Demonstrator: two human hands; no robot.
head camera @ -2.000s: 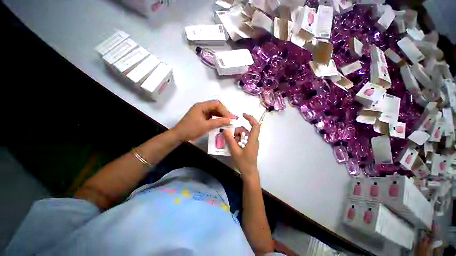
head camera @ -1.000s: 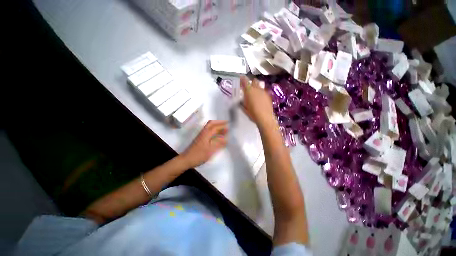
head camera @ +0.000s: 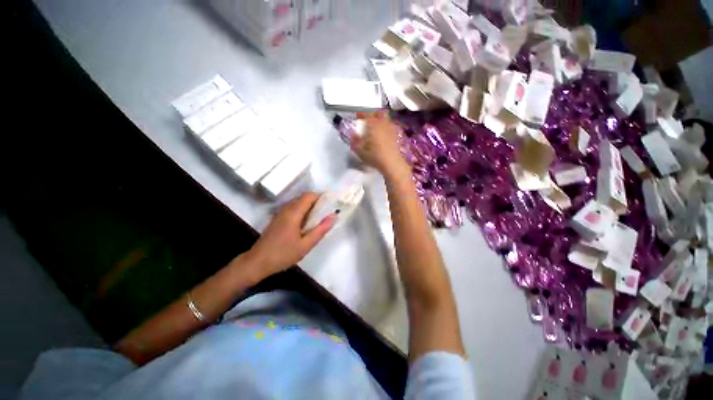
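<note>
My left hand (head camera: 288, 234) holds a white carton (head camera: 335, 207) with a pink bottle picture, near the table's front edge. The carton's upper end looks open, with a flap up. My right hand (head camera: 377, 141) is at the left edge of the bottle heap, over a pink-purple bottle (head camera: 344, 126) with a dark cap. Its fingers are blurred, and I cannot tell whether they grip the bottle. A white carton (head camera: 352, 94) lies flat just beyond my right hand.
A row of white cartons (head camera: 238, 141) lies on the white table (head camera: 117, 47) at left. Stacked cartons (head camera: 274, 27) stand at the top, others (head camera: 582, 375) at lower right. Purple bottles (head camera: 489, 203) and jumbled open cartons (head camera: 532, 152) cover the right. A brown box (head camera: 664, 35) is top right.
The row at left has gained a carton since the first frame. My left hand now holds another carton, and my right hand has moved up to the heap. The view has shifted.
</note>
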